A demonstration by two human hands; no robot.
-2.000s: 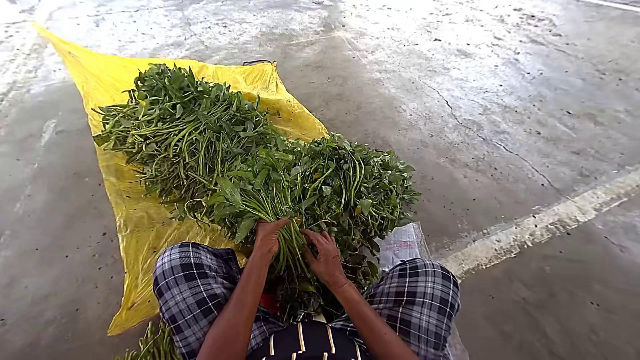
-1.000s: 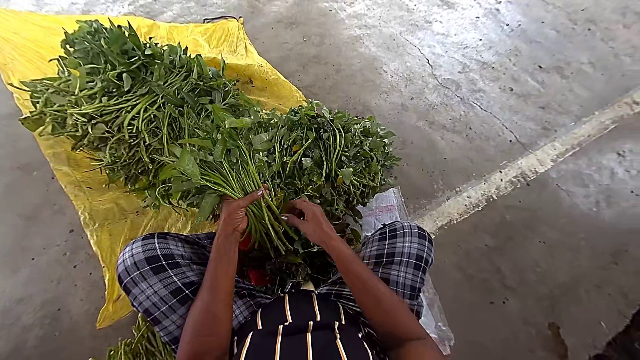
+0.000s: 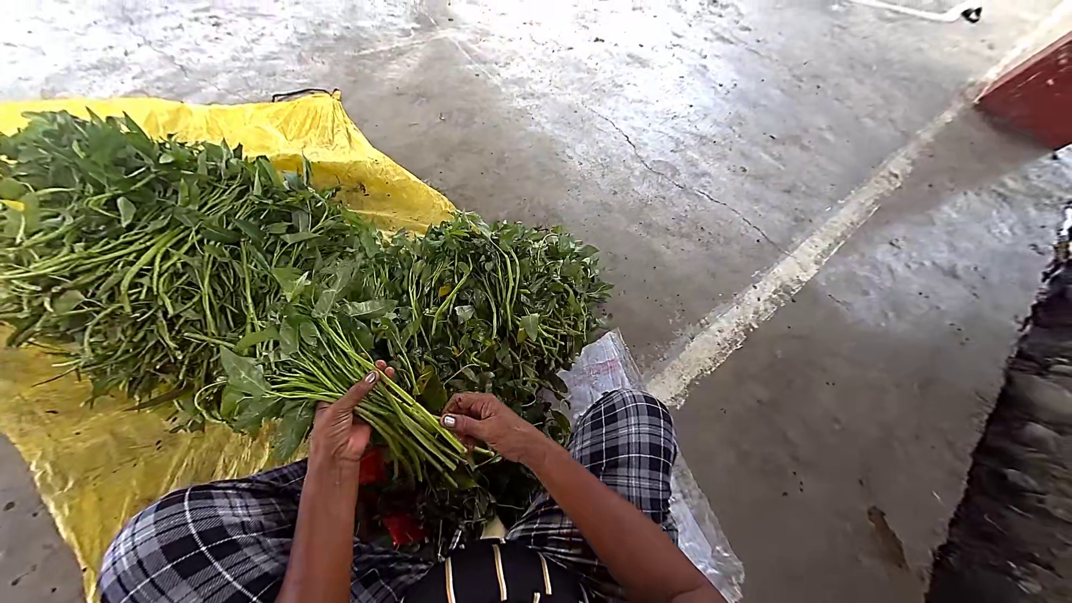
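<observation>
My left hand is closed around a bunch of long-stemmed leafy greens, with the leaves toward the upper left and the stem ends toward the lower right. At the stem ends, my right hand has its thumb and fingers pinched together; whether a stem is between them cannot be told. Beyond the bunch lies a heap of looser, tangled greens. A larger pile of the same sort of greens spreads to the left on a yellow plastic sheet.
A clear plastic sheet lies beside my right knee. Something red shows between my legs. The concrete floor bears a crack and a pale painted line. A red block-like base stands at the upper right, above a dark rough edge.
My right hand has moved down along the stems to their ends. My left hand still holds the bunch, which now stands out more clearly from the heap. The view has swung right.
</observation>
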